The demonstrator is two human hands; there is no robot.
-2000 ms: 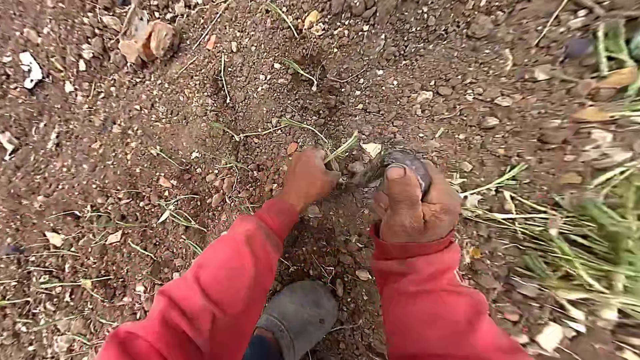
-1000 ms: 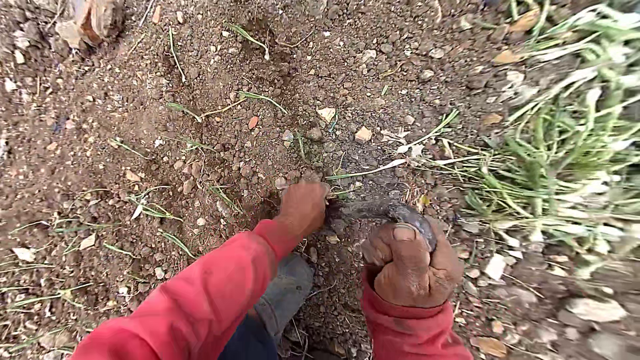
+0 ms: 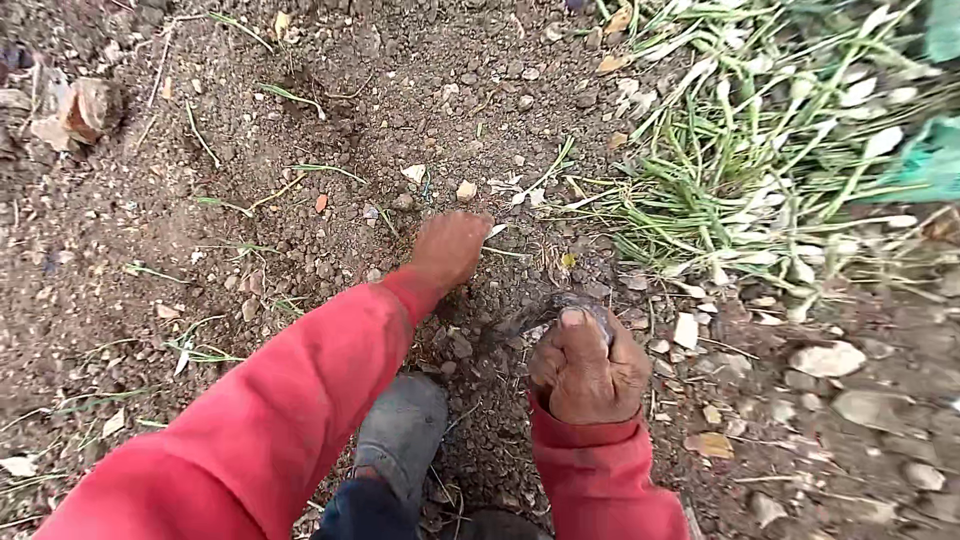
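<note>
My left hand [image 3: 452,247] is over the stony soil at the middle, its back toward me and its fingers bent. A small onion seedling [image 3: 504,252] with green leaves shows right beside its fingertips; whether the fingers hold it is hidden. Lower right, my right hand [image 3: 591,364] is closed on a dark hand tool [image 3: 585,306], thumb up; its dark, blurred end points left at the soil. A loose seedling [image 3: 541,174] with a white bulb lies just above my left hand. Planted seedlings [image 3: 292,97] stand scattered in the soil to the left.
A large heap of onion seedlings [image 3: 720,187] lies at the upper right, beside green netting [image 3: 926,161]. My grey shoe [image 3: 405,427] is on the soil between my arms. Stones [image 3: 827,358] lie at the lower right, and a brown crumpled piece [image 3: 90,111] at the upper left.
The view has shifted right, bringing in more of the seedling heap and the green netting. My right hand keeps its hold on the dark tool.
</note>
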